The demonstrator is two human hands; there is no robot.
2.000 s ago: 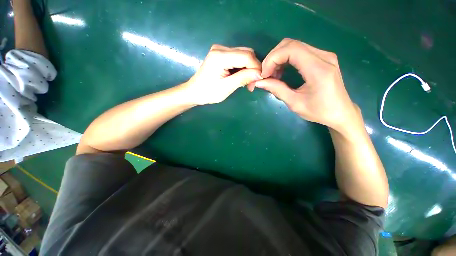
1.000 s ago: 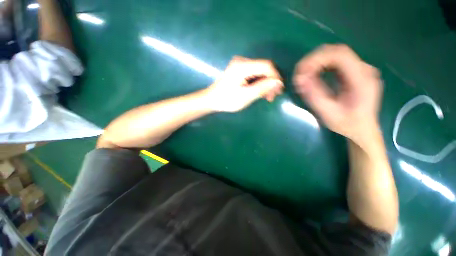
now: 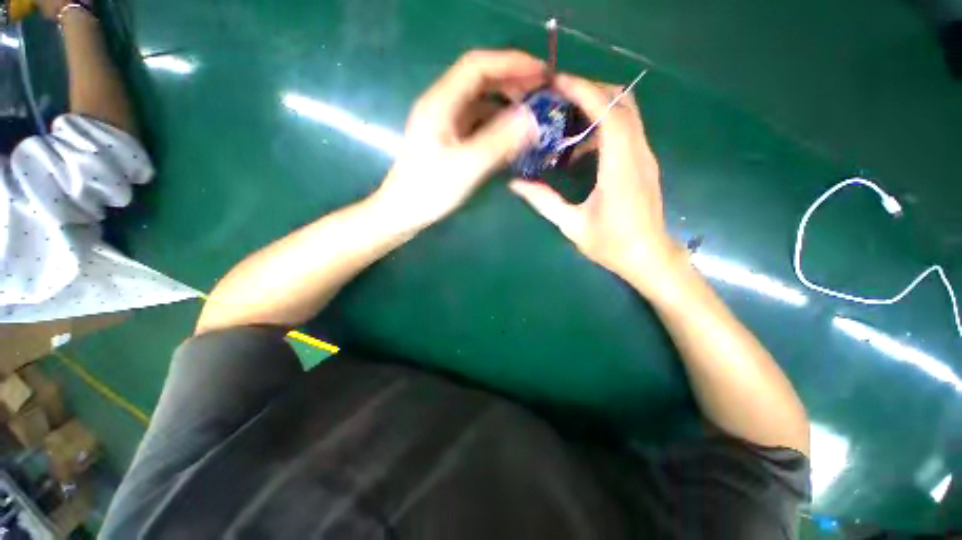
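A round dark blue circuit board [image 3: 545, 132] is held up over the green bench between my two hands. A thin white lead [image 3: 607, 114] stands off its right side, and a reddish lead [image 3: 553, 51] with a pale tip points away from its far edge. My left hand [image 3: 464, 132] grips the board, with its thumb across the left part. My right hand [image 3: 607, 174] curves round the right side, fingers at the far edge and thumb apart from the near edge. The fingertips behind the board are hidden.
A white cable [image 3: 802, 245] with a small plug lies curved on the green bench [image 3: 506, 306] at right. A small dark item [image 3: 693, 245] lies beside my right wrist. Another person's arm and white spotted sleeve [image 3: 79, 179] are at left. Cardboard boxes [image 3: 69, 417] stand lower left.
The round blue board with its leads has come into view between my hands. My hands were pinched together, then apart, and are now around the board, farther up the view.
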